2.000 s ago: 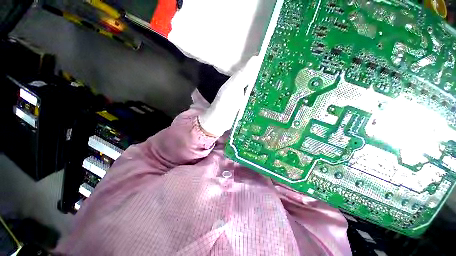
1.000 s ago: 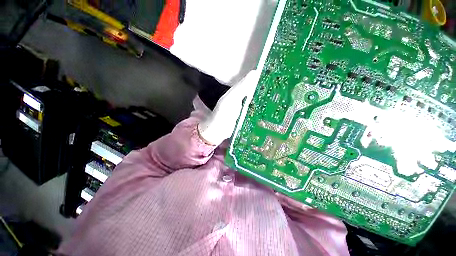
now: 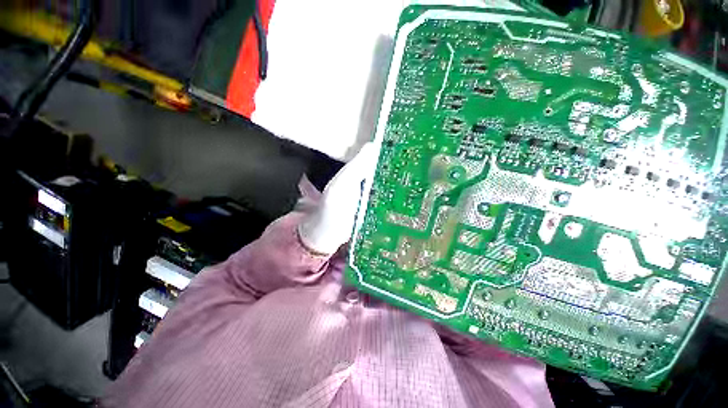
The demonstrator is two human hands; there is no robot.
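A large green power board [image 3: 511, 199] is held up in front of me, its solder side facing me. It shows silvery solder areas, small dark parts and a white border line. Glare whitens its right part. My left hand [image 3: 339, 207], in a white glove, holds the board's left edge; the fingers are hidden behind the board. My right hand is not in view. The parts on the board's far side are hidden.
A white sheet [image 3: 315, 76] lies on a red-orange mat [image 3: 246, 68] behind the board's left edge. Dark trays or housings [image 3: 60, 239] stand at the lower left. A round yellow item [image 3: 664, 14] is at the top right.
The board has shifted left and down in view, so its top left corner now shows. My left hand has moved slightly left and down with it. The glare has changed shape.
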